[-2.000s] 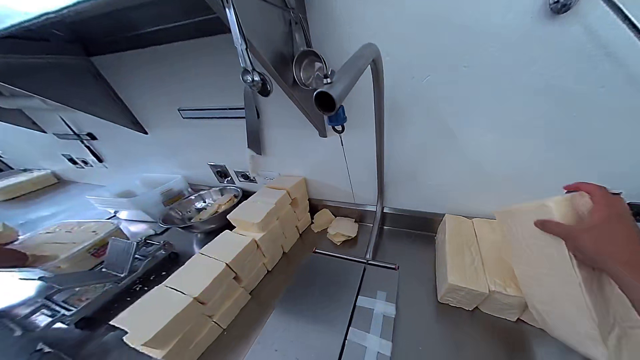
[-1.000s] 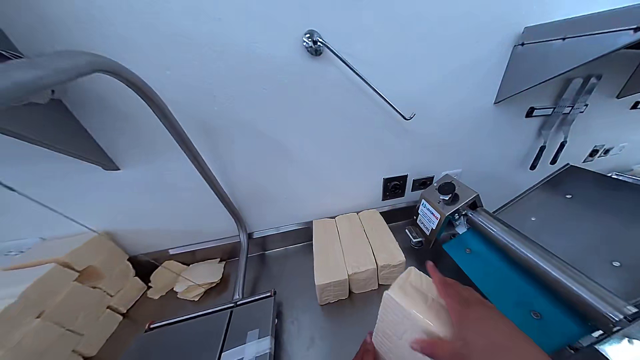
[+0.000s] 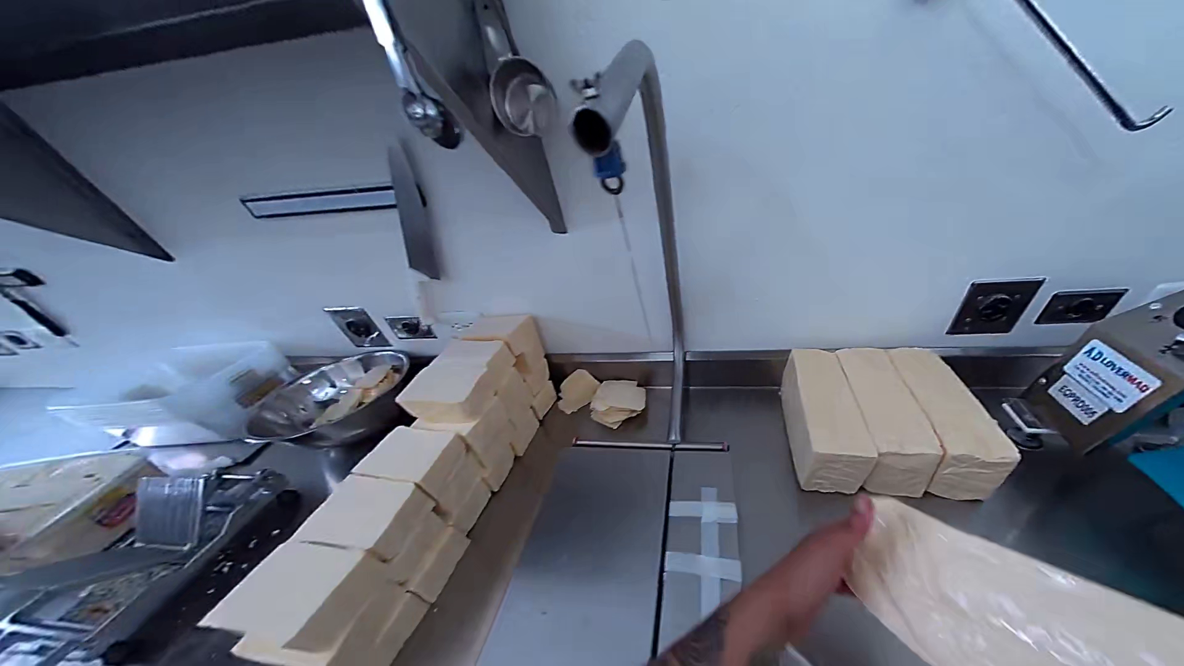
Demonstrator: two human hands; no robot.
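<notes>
At the lower right, my left hand [image 3: 809,578] grips the left end of a long pale yellow block [image 3: 999,592], butter or cheese, with glossy clear wrap. My right hand is out of view. Behind the held block, three long unwrapped blocks [image 3: 888,416] lie side by side on the steel counter. A wire cutter with a bent steel tube [image 3: 661,231], a thin wire and a flat metal base [image 3: 592,546] with white tape stands left of my hand. Further left, cut blocks [image 3: 416,472] are stacked in a long row. Thin offcuts [image 3: 617,400] lie by the wall.
A steel bowl [image 3: 324,398] with scraps and clear plastic tubs [image 3: 213,370] stand at the back left, metal tools [image 3: 171,513] below them. A machine with a labelled metal housing [image 3: 1119,370] stands at the right. Measuring cups [image 3: 523,92] and a broad blade [image 3: 413,213] hang above.
The view has swung back left. My right hand, on a block in both earlier frames, has left the view. My left hand, barely seen a second ago, now shows clearly on the wrapped block.
</notes>
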